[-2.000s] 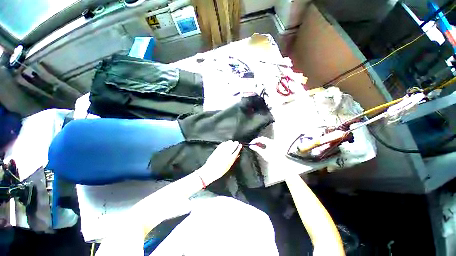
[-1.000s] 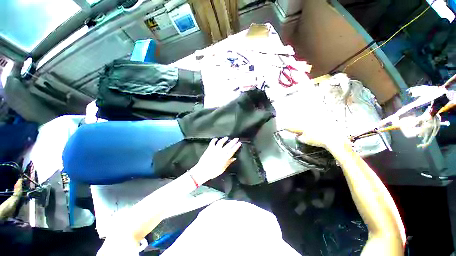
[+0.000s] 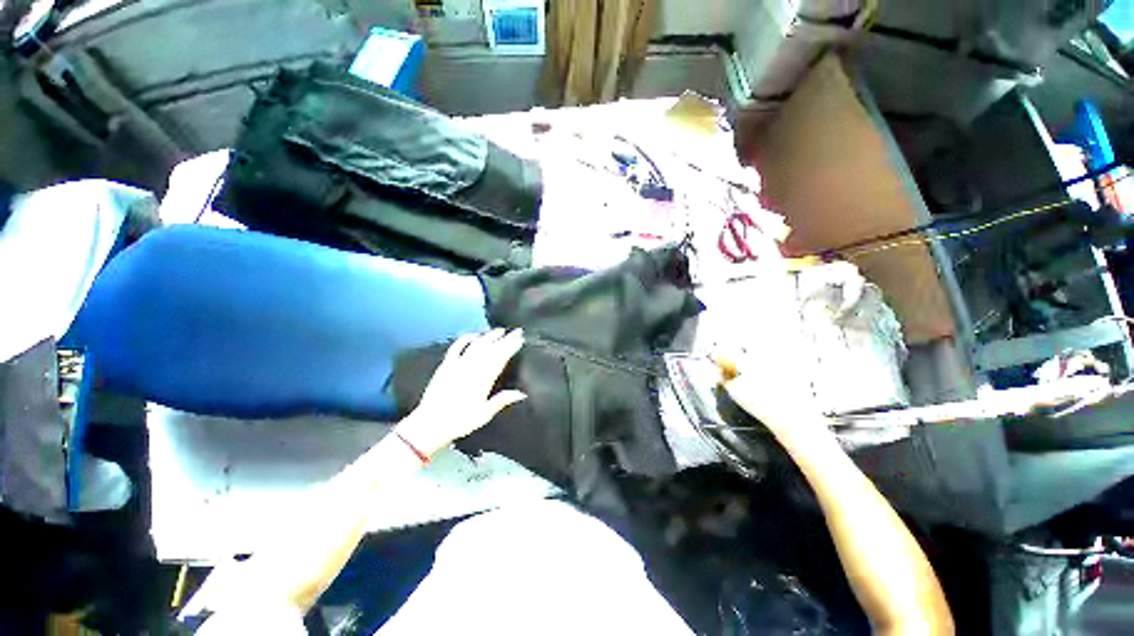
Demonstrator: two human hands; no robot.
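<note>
A dark garment (image 3: 578, 398) with a seam lies over the right part of the blue padded form (image 3: 274, 326). My left hand (image 3: 466, 388) rests flat on the garment near the seam, fingers spread. My right hand (image 3: 756, 395) is closed on the handle of the steam iron (image 3: 699, 416). The iron's tip is at the garment's right edge; whether its sole touches the cloth is unclear.
A folded dark pile (image 3: 386, 174) lies behind the form. Red-handled scissors (image 3: 739, 237) and small items lie on the white table (image 3: 597, 137). A whitish wrapped pad (image 3: 858, 336) is at the right end. The iron's hose (image 3: 995, 404) runs off right.
The iron has moved left, from the wrapped pad to the garment's edge, in my right hand. My left hand has shifted left along the garment. The view has tilted.
</note>
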